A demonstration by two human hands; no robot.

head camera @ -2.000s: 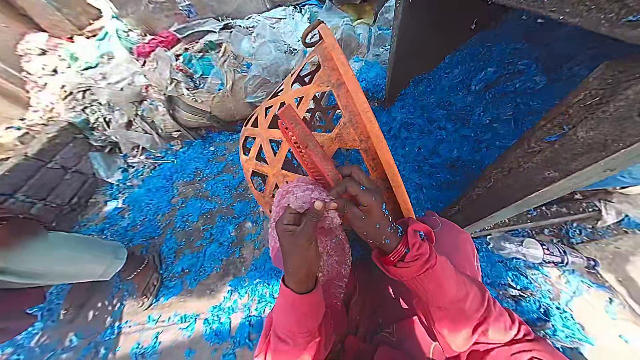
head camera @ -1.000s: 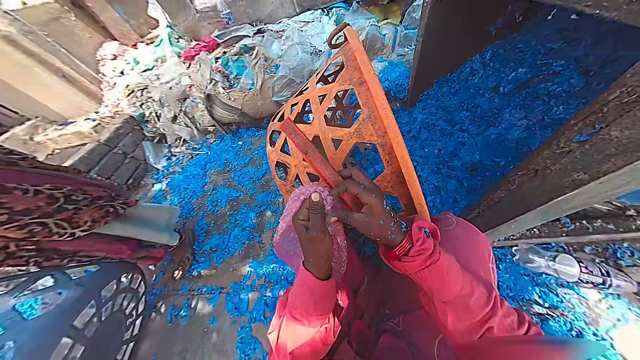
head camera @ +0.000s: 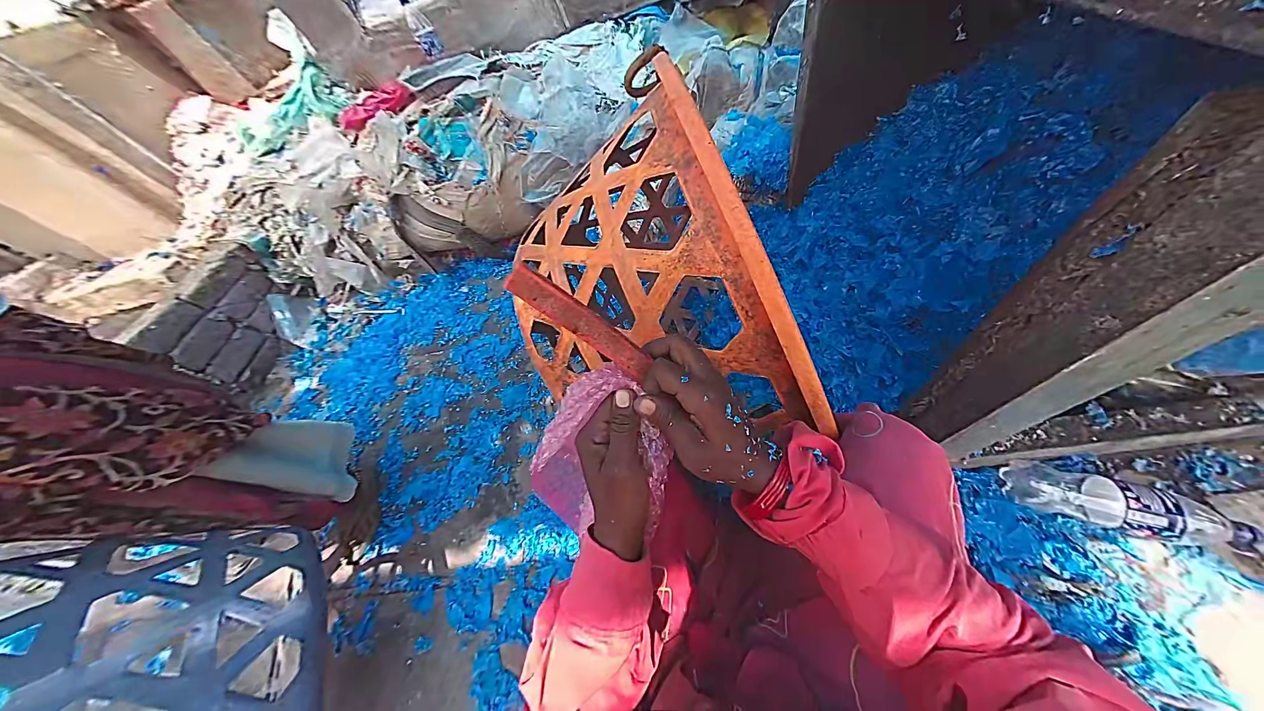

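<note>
Pink bubble wrap (head camera: 563, 464) is pinched in my left hand (head camera: 617, 459), whose thumb points up at its top edge. Right beside it, my right hand (head camera: 706, 420) grips the lower end of a flat reddish bar (head camera: 573, 316), perhaps a blade or tool; its exact kind is unclear. My right fingertips meet the edge of the bubble wrap near my left thumb. Behind both hands an orange plastic lattice basket (head camera: 691, 257) lies tilted on its side, a ring at its top corner. Blue flakes stick to the back of my right hand.
Blue plastic shreds (head camera: 395, 395) cover the ground. A heap of plastic waste (head camera: 474, 148) lies at the back, low bricks (head camera: 222, 326) left. At lower left are a dark lattice basket (head camera: 197, 622) and a person in patterned cloth (head camera: 118, 425). Right stand a wooden beam (head camera: 1106, 257) and a plastic bottle (head camera: 1136, 509).
The person in patterned cloth and the dark lattice basket have come into view at the left since the earliest frame. My hands stay together at the bubble wrap, the bar still in my right.
</note>
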